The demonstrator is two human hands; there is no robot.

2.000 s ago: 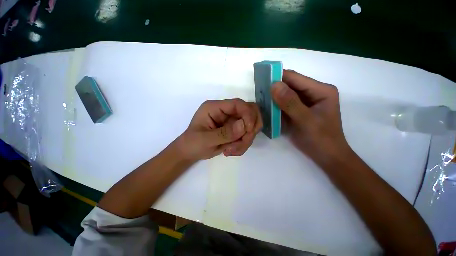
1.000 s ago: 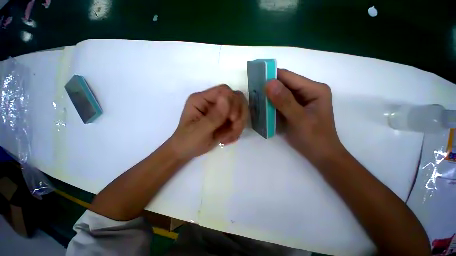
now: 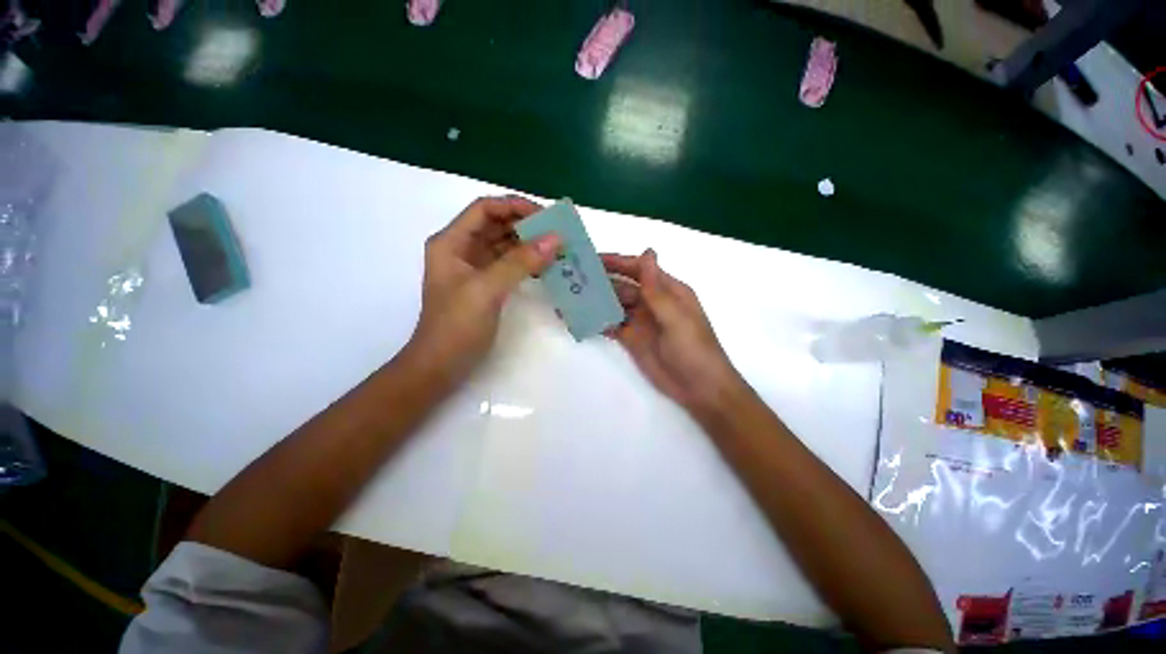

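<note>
A sanding block (image 3: 572, 275) with a pale grey-green face and dark print is held tilted over the white bench. My left hand (image 3: 480, 275) grips its upper left part, thumb on the face. My right hand (image 3: 665, 319) is at its lower right edge, partly behind it; whether its fingers grip the block is unclear. A second block (image 3: 210, 249), dark grey with a teal edge, lies on the bench at the left.
A translucent squeeze bottle (image 3: 872, 339) lies at right beside printed sheets under shiny film (image 3: 1023, 498). Pink parts (image 3: 605, 44) lie spaced along the green belt (image 3: 537, 115), with white scraps (image 3: 826, 187). Clear film (image 3: 115, 294) lies at far left.
The block has passed from my right hand into my left, and its printed pale face now shows. The view has shifted, showing more of the belt and the printed sheets.
</note>
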